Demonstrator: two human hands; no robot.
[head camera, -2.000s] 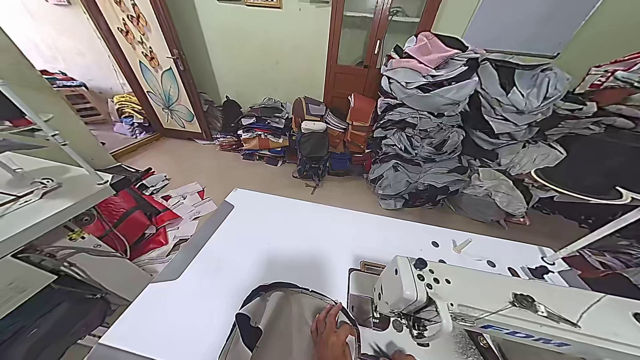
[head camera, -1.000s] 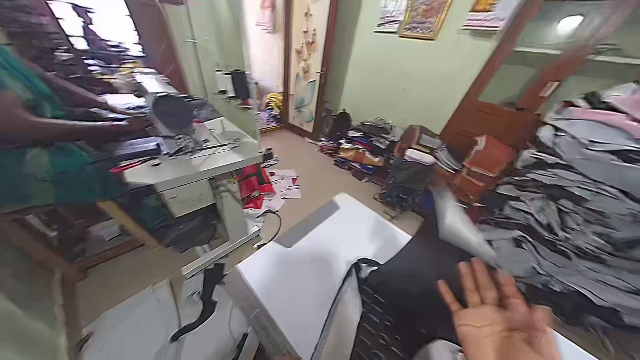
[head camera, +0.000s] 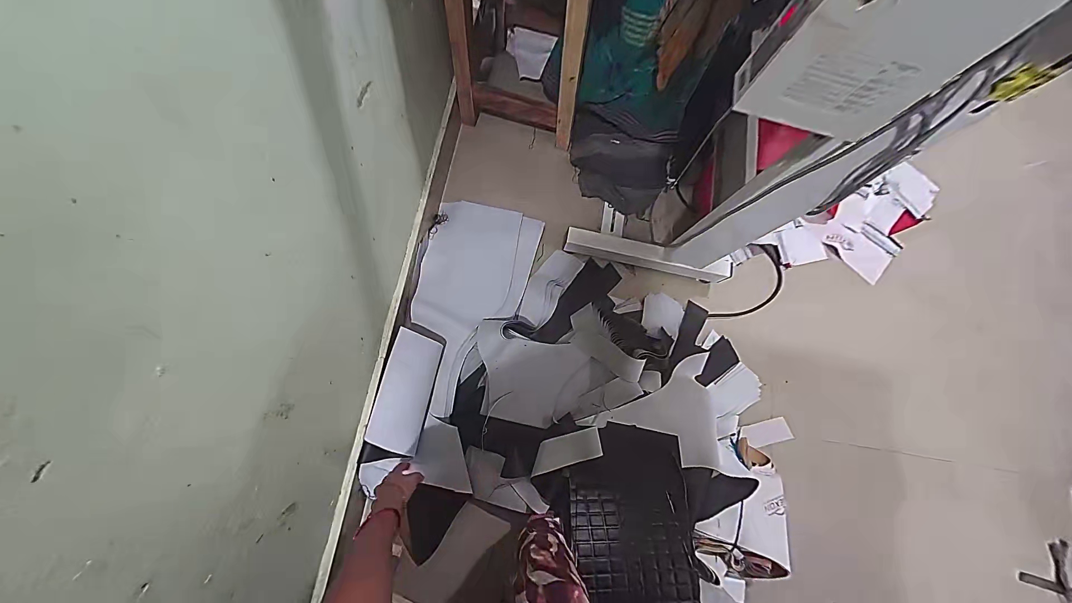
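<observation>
My left hand (head camera: 397, 486) reaches down at the foot of the wall, its fingers at the edge of a light grey cut piece (head camera: 441, 456) in the heap on the floor. Whether the fingers grip it cannot be told. A black piece (head camera: 434, 521) lies just right of the wrist. Above the hand rests a white rectangular stack (head camera: 404, 392), against the skirting. Grey and black cut pieces (head camera: 536, 377) overlap to the right. My right hand is not in view; a patterned sleeve or garment (head camera: 546, 557) shows at the bottom.
A black gridded pedal or mat (head camera: 628, 536) is at the lower middle. The white leg frame of a machine table (head camera: 645, 254) stands beyond the heap, with a black cable (head camera: 775, 289) looping beside it. A person in green clothing (head camera: 624, 75) is at the top. The wall (head camera: 209, 293) borders the left.
The view has swung from the white sewing table down to the floor by the wall. A hand raised over the table a second ago is gone from there; my left hand is now at the floor heap.
</observation>
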